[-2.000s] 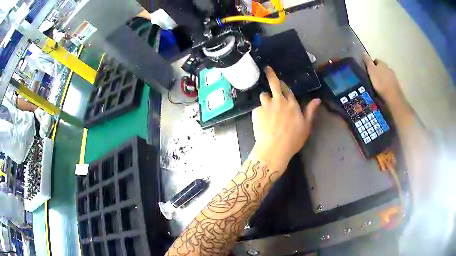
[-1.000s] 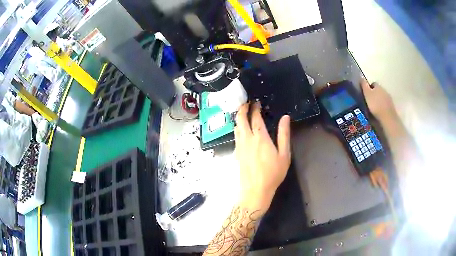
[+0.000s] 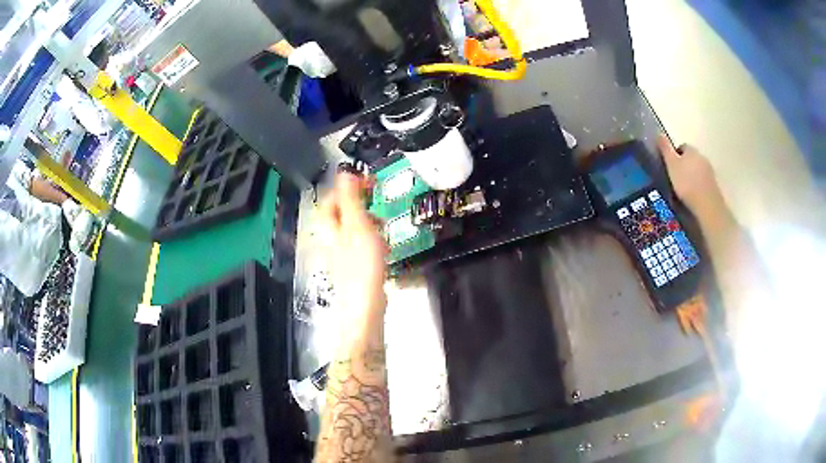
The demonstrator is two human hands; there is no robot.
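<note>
My left hand (image 3: 351, 222), blurred, is at the left edge of the green hinged fixture plate (image 3: 419, 232); its grip is unclear. Opened watch parts (image 3: 450, 207) with gold and silver insides lie at the boundary between the green plate and the black plate (image 3: 534, 172). A white cylinder (image 3: 442, 161) hangs above them and hides part of the green plate. My right hand (image 3: 696, 185) is at the right, by the machine's side edge and beside the teach pendant (image 3: 641, 217); its fingertips are partly hidden.
Black foam trays (image 3: 204, 362) stand on the green bench (image 3: 213, 267) at the left. A yellow hose (image 3: 471, 69) curves above the fixture. The orange pendant cable (image 3: 693, 316) runs down at the right. A person's sleeve (image 3: 32, 240) shows at the far left.
My left hand has moved left off the black plate to the green plate's left edge, and the watch parts now show. My forearm now covers most of the dark tube. My right hand has barely moved.
</note>
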